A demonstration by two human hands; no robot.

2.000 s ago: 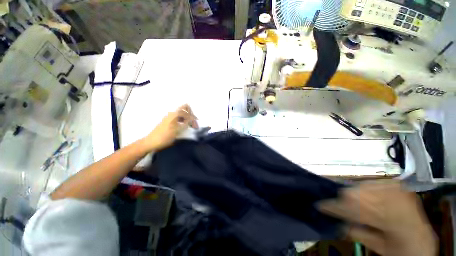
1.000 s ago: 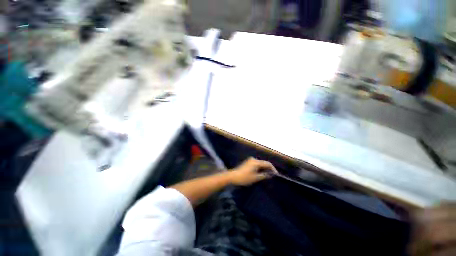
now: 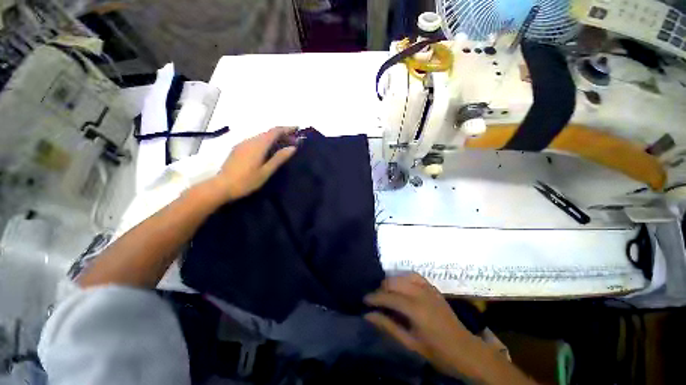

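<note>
A dark navy fabric panel (image 3: 323,203) lies over the front left part of the white sewing table, left of the needle area, and hangs over the front edge. My left hand (image 3: 259,162) holds its upper left corner between thumb and fingers. My right hand (image 3: 414,312) is at its lower right corner by the table's front edge, fingers on the cloth. The presser foot and needle area (image 3: 396,177) is just right of the panel, apart from it. White cloth (image 3: 162,184) shows beside my left forearm.
Thread snips (image 3: 563,201) lie on the machine bed. Black scissor handles (image 3: 639,250) are at the table's right end. A tied strip bundle (image 3: 156,113) lies at the left. The cream sewing machine (image 3: 496,90) stands at the right, a fan (image 3: 511,16) behind it. A second machine (image 3: 56,143) is at far left.
The view has swung back from the left. The dark panel, held low below the table edge before, now lies on the table top. Both hands have come up with it and closer together.
</note>
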